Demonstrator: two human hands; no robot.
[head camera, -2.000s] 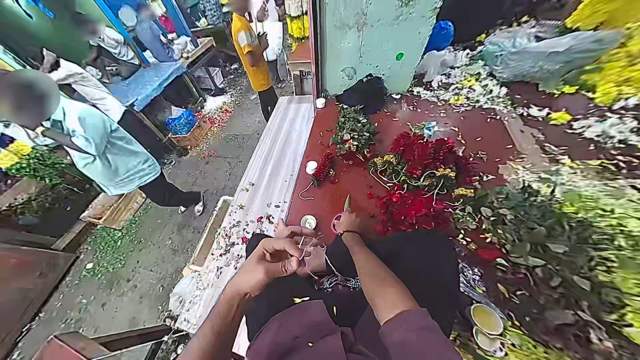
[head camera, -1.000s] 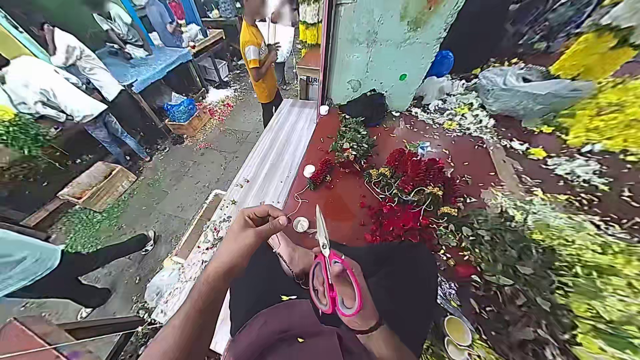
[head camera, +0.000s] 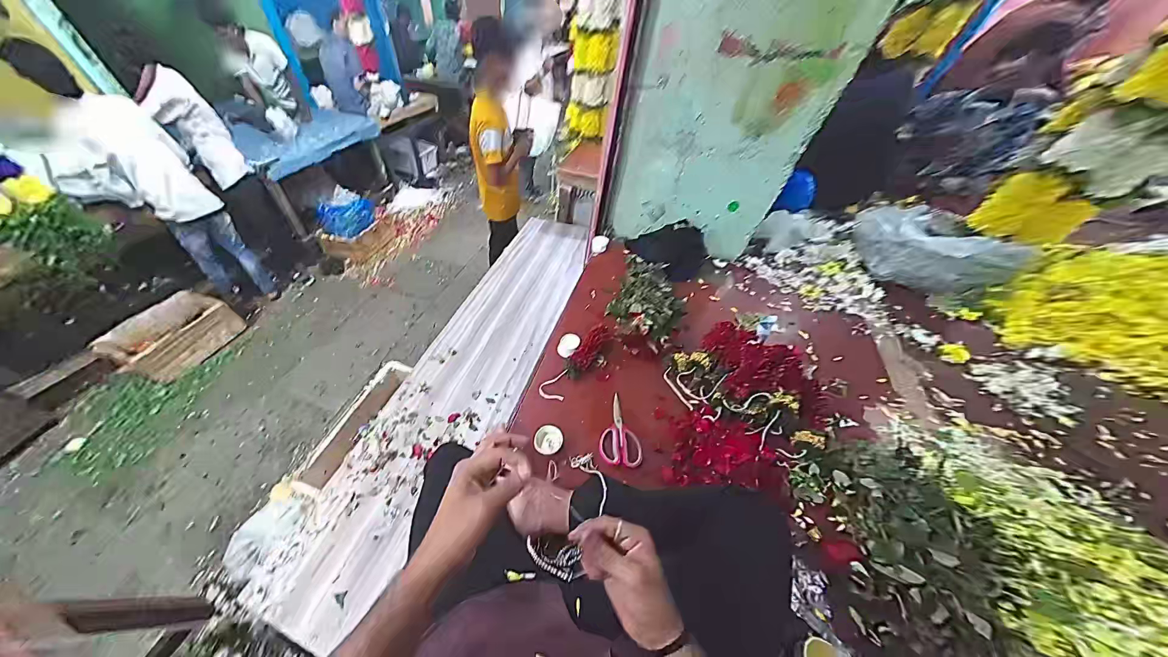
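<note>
My left hand (head camera: 493, 470) is raised over my lap, fingertips pinched together; whether thread is between them cannot be told. Lower and to the right, my right hand (head camera: 625, 566) pinches a white string (head camera: 599, 484) near its end. Below and between the hands, a coil of white string (head camera: 552, 558) lies at my lap. Pink-handled scissors (head camera: 620, 438) lie on the red surface, blades pointing away. Left of them stands a small round container (head camera: 548, 440). Bundled red flowers (head camera: 748, 365) with white strings and loose red petals (head camera: 716, 447) lie to the right.
Green leaves (head camera: 894, 520) and yellow flowers (head camera: 1086, 310) are heaped at the right. A white striped ledge (head camera: 484, 338) runs along my left, strewn with petals. Beyond it, a person in a yellow shirt (head camera: 495, 151) stands in the walkway, and several people are by a blue table (head camera: 315, 141).
The pink scissors, in my right hand one second ago, now lie on the red surface. My right hand has let them go and moved down over my lap. A walking person at the left has left the view.
</note>
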